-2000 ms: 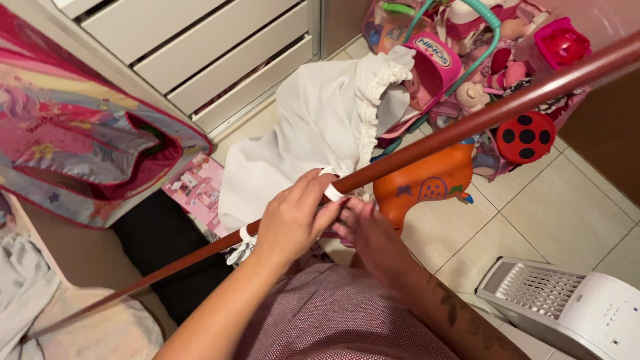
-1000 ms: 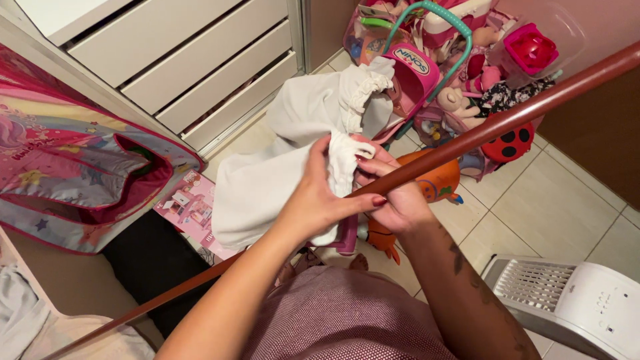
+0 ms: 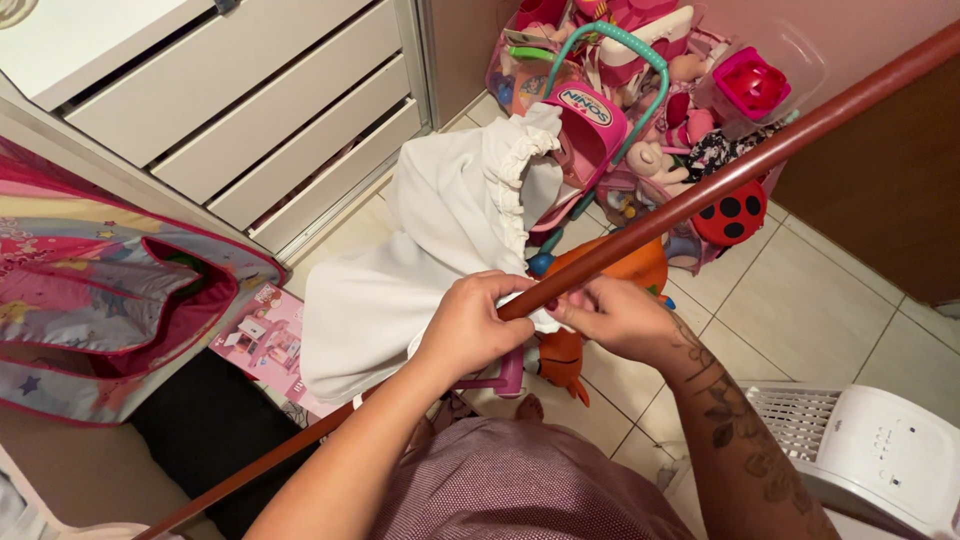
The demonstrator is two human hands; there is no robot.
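A long reddish-brown curtain rod (image 3: 652, 221) crosses the view diagonally, from lower left to upper right. White curtain fabric (image 3: 450, 202) with a gathered heading hangs below its middle, and a white loop sits round the rod further down. My left hand (image 3: 476, 319) grips the rod, its thumb and forefinger on either side. On the far side of the rod, my right hand (image 3: 619, 315) pinches the white edge of the fabric between thumb and fingers, close against the rod. The fingertips of my right hand are partly hidden by the rod.
Toys and a pink doll stroller (image 3: 589, 127) crowd the upper right. An orange toy (image 3: 637, 262) lies under the rod. A white drawer unit (image 3: 247, 97) stands upper left, a printed fabric toy bag (image 3: 97, 300) at left, a pink box (image 3: 266, 337) beside it, and a white appliance (image 3: 885, 450) at lower right.
One second ago both hands held the gathered white fabric up above the rod. Now the fabric edge is lower, at the rod, and my left hand has closed round the rod.
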